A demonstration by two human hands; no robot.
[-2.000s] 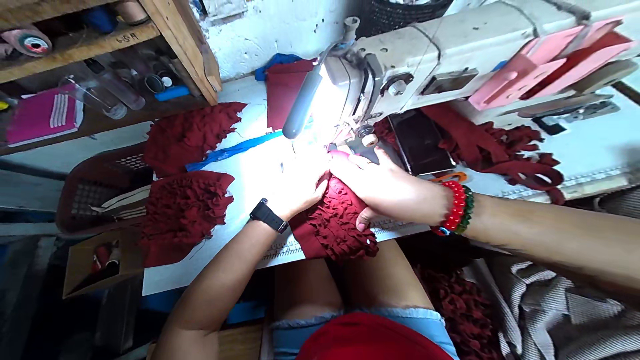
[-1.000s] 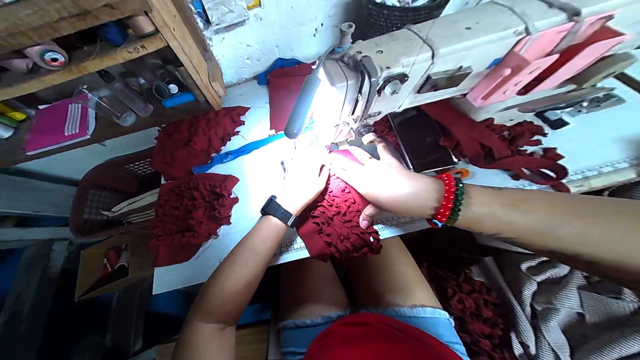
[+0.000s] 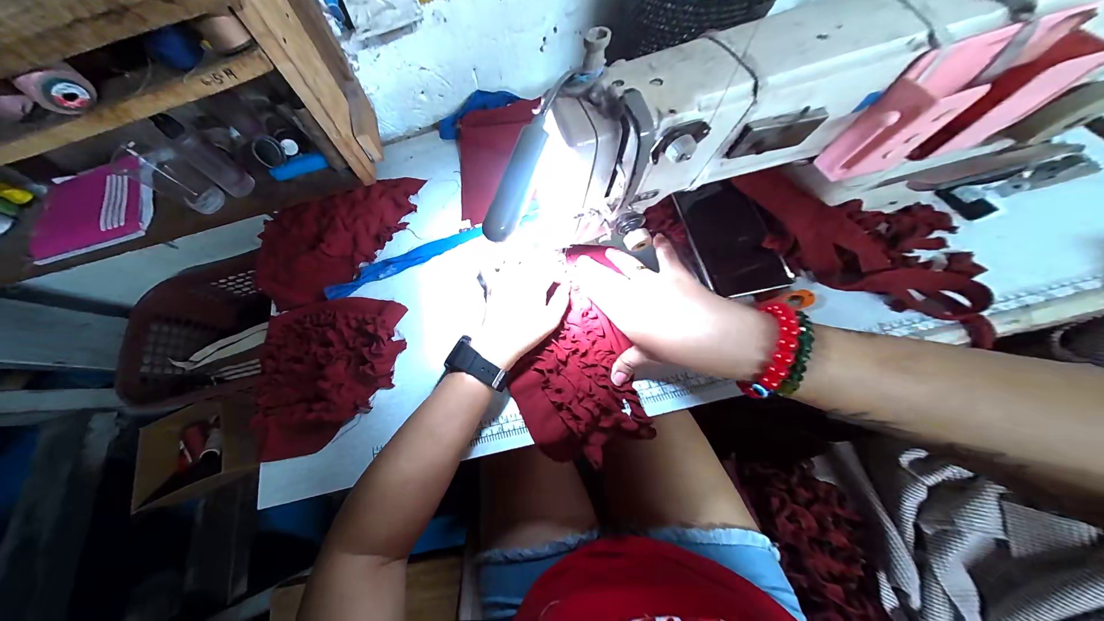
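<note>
A ruffled dark red fabric piece [image 3: 586,379] lies under the head of a white sewing machine [image 3: 690,112], its near end hanging over the table's front edge. My left hand [image 3: 522,319], with a black watch at the wrist, rests on the fabric's left side close to the needle area, where lamp glare hides the needle and fingertips. My right hand [image 3: 681,315] lies across the fabric's right side, its thumb at the ruffles; whether it grips the cloth is unclear. Two more ruffled red pieces, one upper [image 3: 332,237] and one lower [image 3: 328,371], lie at the table's left, beside a blue strip [image 3: 405,261].
At the left stand a wooden shelf [image 3: 354,112] with thread spools, a plastic basket [image 3: 142,345] and a cardboard box [image 3: 155,466]. Behind my right hand are a dark box-like object [image 3: 733,241] and red fabric strips [image 3: 862,250]. Striped cloth [image 3: 975,526] hangs lower right.
</note>
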